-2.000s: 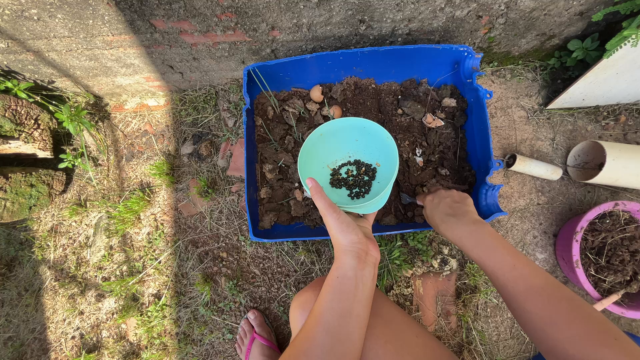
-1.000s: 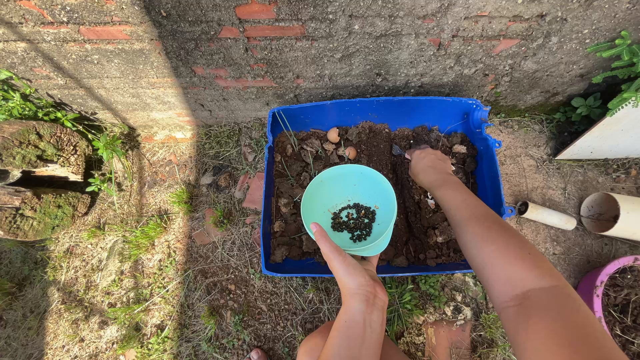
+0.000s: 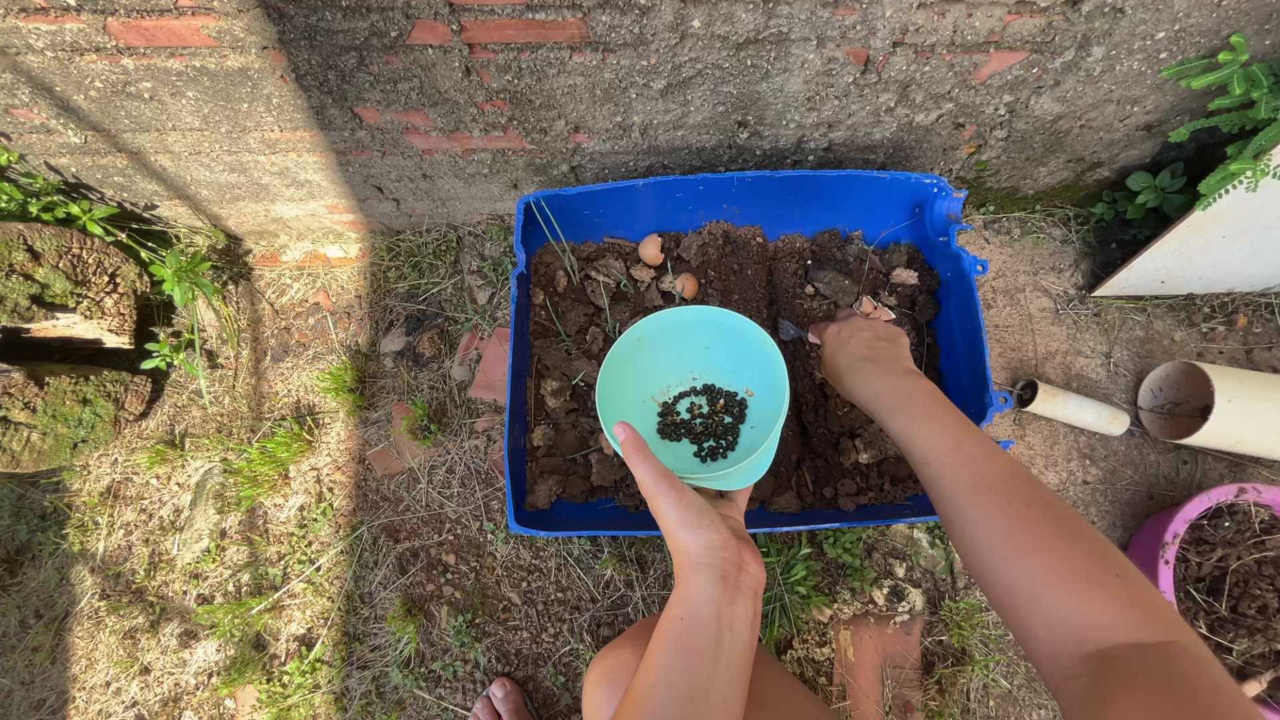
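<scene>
My left hand (image 3: 695, 515) holds a turquoise bowl (image 3: 665, 350) from below, its thumb on the near rim. Many small black seeds (image 3: 703, 422) lie in the bottom of the bowl. Behind and beneath it is a blue plastic tub (image 3: 740, 190) with dark, clumpy soil (image 3: 840, 460). My right hand (image 3: 862, 350) is low over the right half of the soil, closed around a small tool (image 3: 792, 330) whose grey end points left at a furrow; most of the tool is hidden. Eggshell halves (image 3: 651, 250) rest on the soil, and shell pieces (image 3: 875, 308) lie beside my right hand.
A rough brick wall (image 3: 640, 100) runs behind the tub. To the right are a narrow pipe (image 3: 1075, 408), a wider pipe (image 3: 1235, 408), a white panel (image 3: 1210, 245) and a pink pot (image 3: 1160, 545). Mossy logs (image 3: 65, 290) are at the left; my foot (image 3: 503, 700) is below.
My right hand was near the tub's front edge two seconds ago, went toward the back, and is now nearer the middle. My left hand still holds the bowl. The view has shifted.
</scene>
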